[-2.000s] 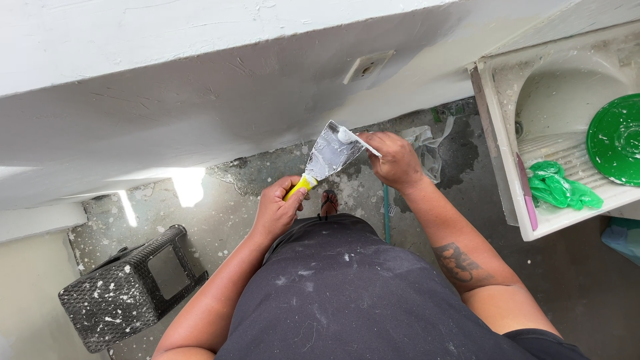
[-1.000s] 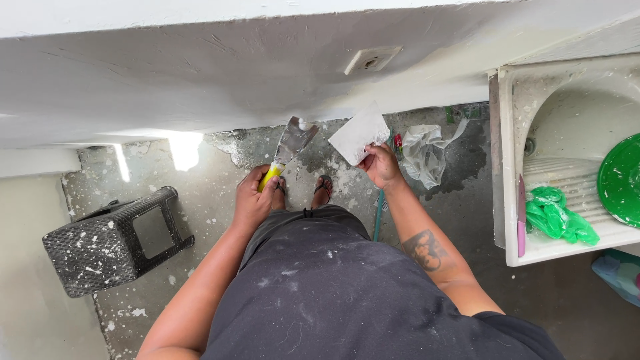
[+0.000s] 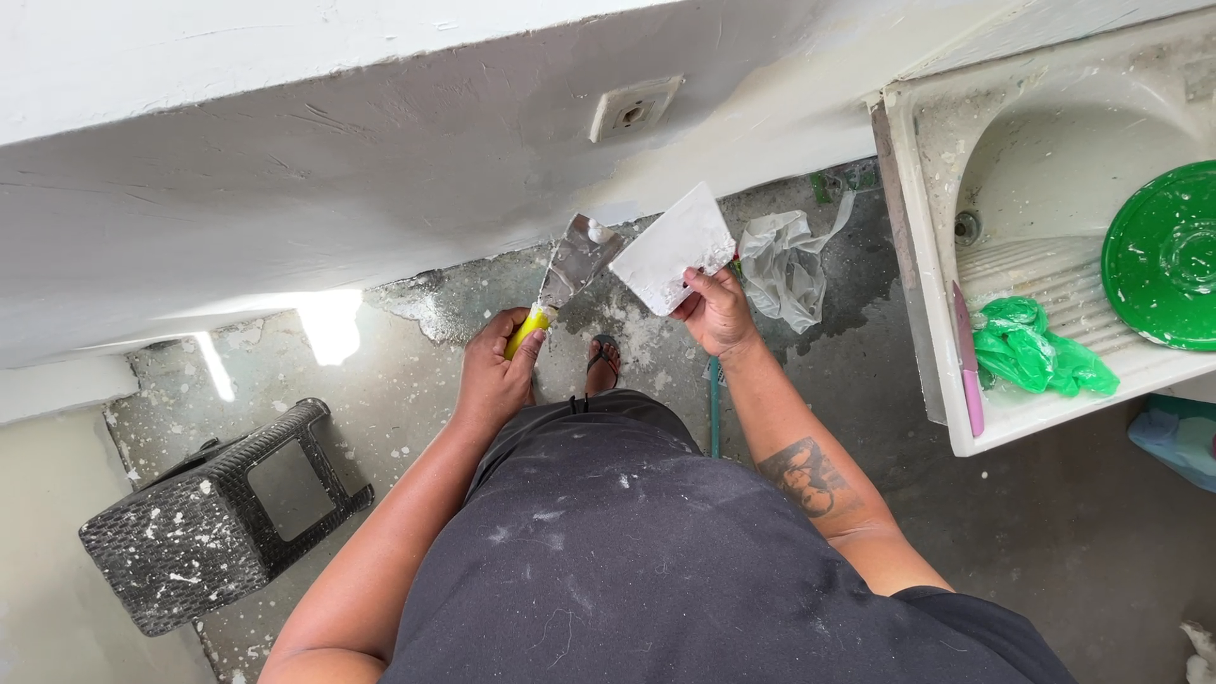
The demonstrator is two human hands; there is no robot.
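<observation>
My left hand (image 3: 501,366) grips the yellow handle of a putty knife (image 3: 578,258), whose metal blade points up and away, with a small dab of white compound near its tip. In my right hand (image 3: 714,309) is a flat white rectangular plate (image 3: 674,249), held by its lower right edge between thumb and fingers. White residue covers part of the plate's near side. The blade's tip is close beside the plate's left corner; whether they touch, I cannot tell. Beyond both hands rises a plastered wall (image 3: 380,171) with an electrical outlet (image 3: 635,109).
To the right stands a laundry sink (image 3: 1031,418) holding a green lid (image 3: 1173,256), a green plastic bag (image 3: 1035,351) and a pink-handled knife (image 3: 967,370). A clear plastic bag (image 3: 784,266) lies on the floor. A paint-spattered black woven-pattern stool (image 3: 180,556) lies at left.
Two seconds ago the blade and plate were together; they came apart by one second ago. Since then the plate and the blade have come closer together.
</observation>
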